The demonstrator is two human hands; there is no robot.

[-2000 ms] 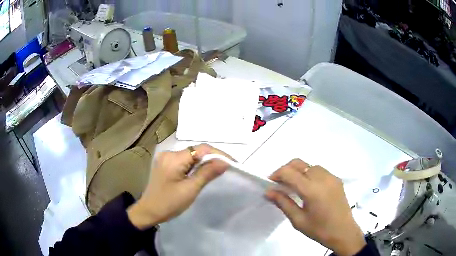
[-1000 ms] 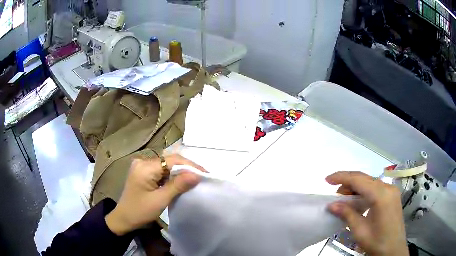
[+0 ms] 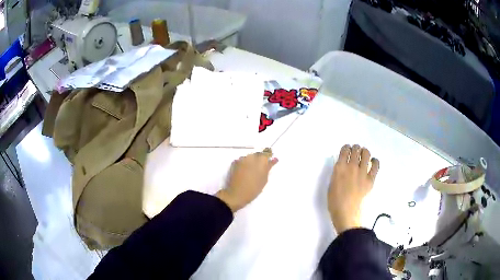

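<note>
A white fabric panel lies spread on the white machine table, its edges hard to see against it. My left hand rests on it near the centre, fingers curled, thumb side toward the right; whether it pinches cloth is unclear. My right hand lies palm down to the right, fingers extended away from me. The sewing machine head is at the lower right, with small metal parts near the bottom edge. A stack of white cut pieces lies beyond my left hand.
A brown garment is heaped at left with papers on it. A red-lettered printed sheet lies beside the stack. A tape roll sits on the machine head. A translucent bin stands behind. Thread cones stand back left.
The cloth was held up between both hands and now lies flat on the table. Both hands have moved forward onto it, and the right hand has let go and flattened.
</note>
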